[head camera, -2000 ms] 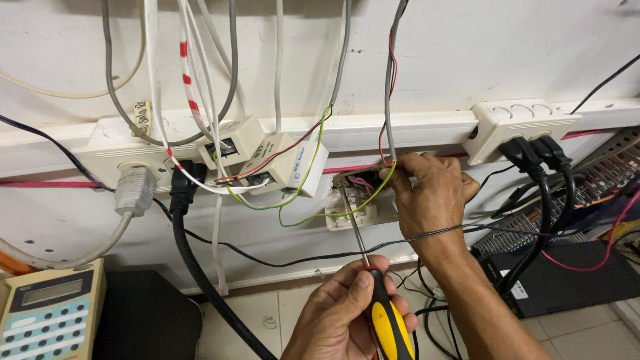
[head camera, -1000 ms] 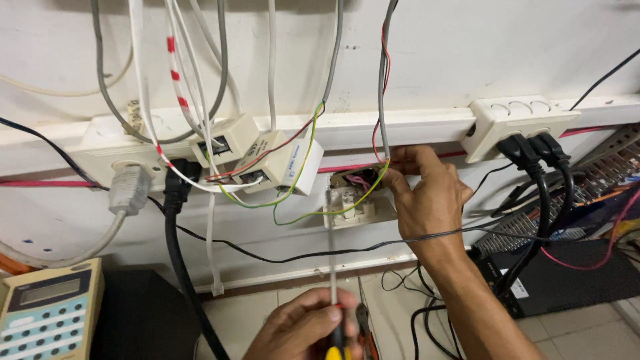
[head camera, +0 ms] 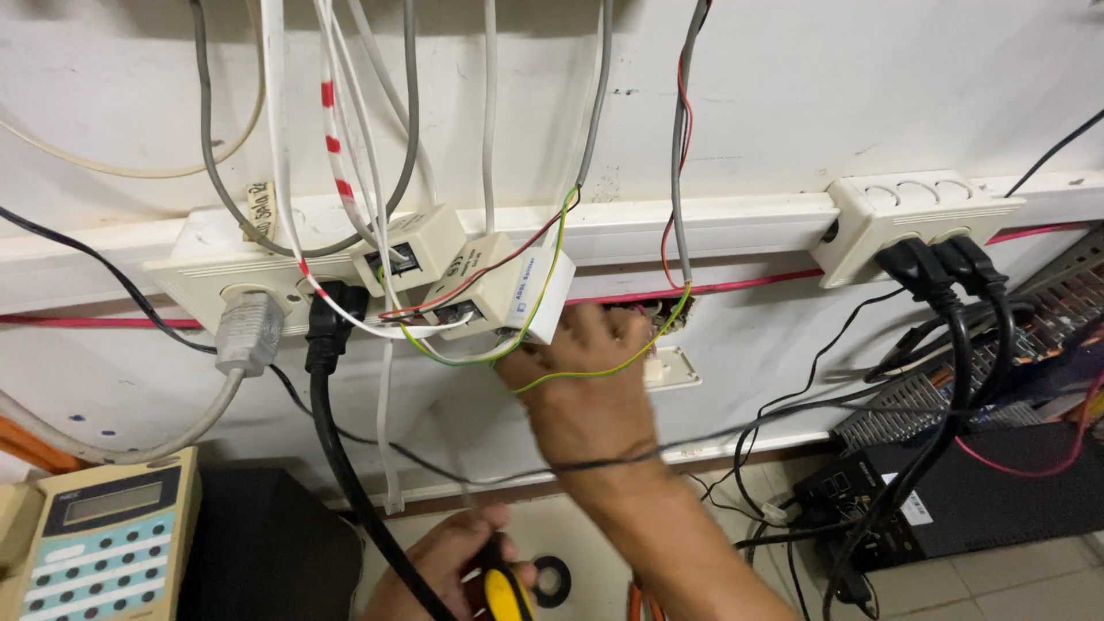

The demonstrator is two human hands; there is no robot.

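My right hand (head camera: 595, 388) reaches up to the wall, its fingers beside a white junction box (head camera: 543, 297) and partly over the wall opening (head camera: 668, 312) with wires in it. Whether the fingers grip anything is hidden. A white faceplate (head camera: 674, 369) hangs just below that opening, partly behind the hand. A green-yellow wire (head camera: 604, 373) crosses in front of the hand. Low in the view, my left hand (head camera: 448, 561) holds a screwdriver by its yellow and black handle (head camera: 504, 595); the shaft is blurred. Another small junction box (head camera: 418, 250) sits at the upper left.
A power outlet with two black plugs (head camera: 918, 224) is at the right, another outlet box (head camera: 198, 280) at the left. Black cables (head camera: 341, 457) cross the work area. A desk telephone (head camera: 103, 543) stands lower left, a black device (head camera: 992, 492) lower right. A black tape roll (head camera: 552, 582) lies below.
My right hand has moved left from the right side of the wall opening to the junction box. My left hand has moved down and away from the opening, still holding the screwdriver.
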